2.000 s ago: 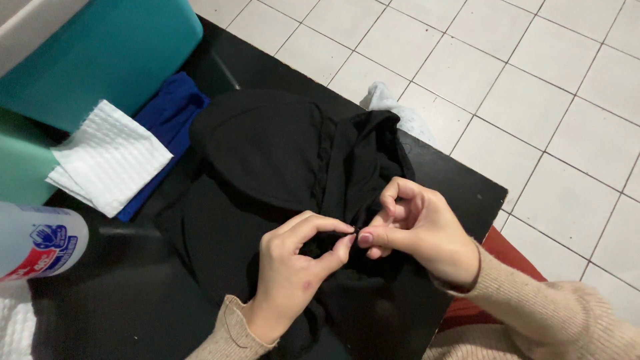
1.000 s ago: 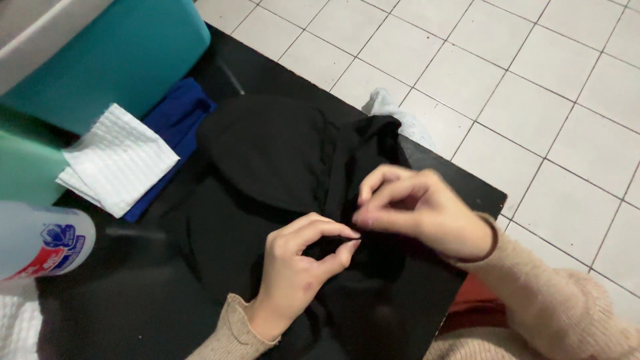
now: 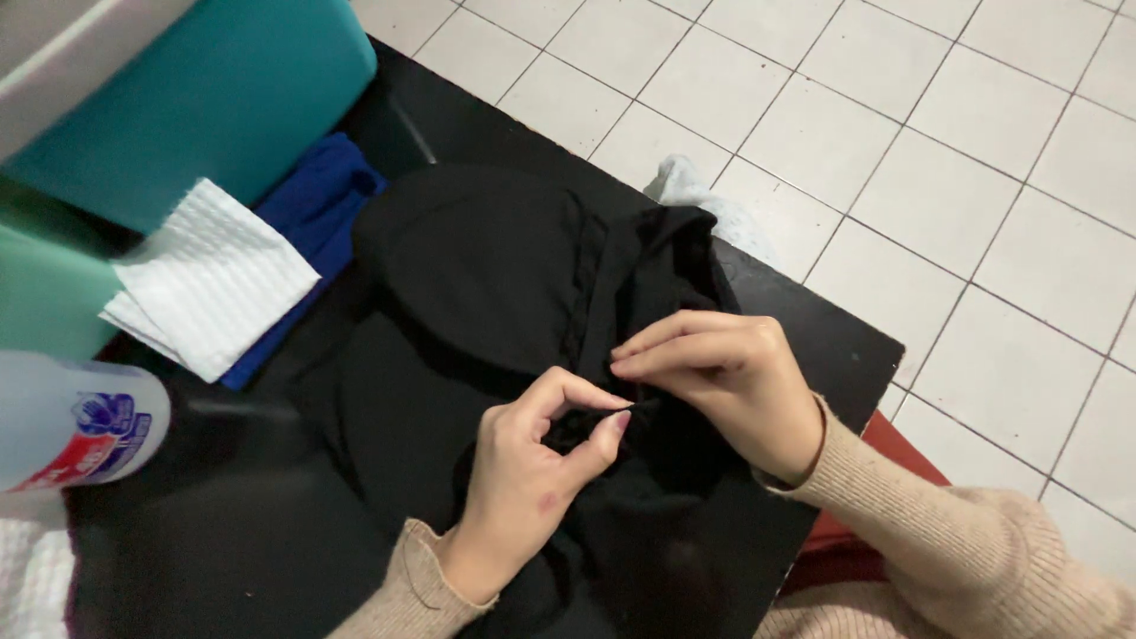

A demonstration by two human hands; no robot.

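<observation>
A black cloth garment (image 3: 479, 257) lies bunched on the black table, with a gathered seam running down its middle. My left hand (image 3: 541, 461) pinches a thin fold of that cloth between thumb and index finger. Just right of it and slightly higher, my right hand (image 3: 710, 373) hovers over the garment with thumb and fingertips brought together. Whether anything small, such as a needle or thread, sits between those fingertips cannot be made out.
At the left stand a teal plastic bin (image 3: 293, 98), a light green container (image 3: 53, 284) and a labelled plastic bottle (image 3: 80, 422). A folded white cloth (image 3: 222, 275) overlaps a blue cloth (image 3: 324, 195). Pale fabric (image 3: 710, 209) shows past the table's far edge (image 3: 532, 133).
My right hand was touching the cloth at my left fingertips two seconds ago and is now apart from them. My left hand has kept its pinch on the black cloth.
</observation>
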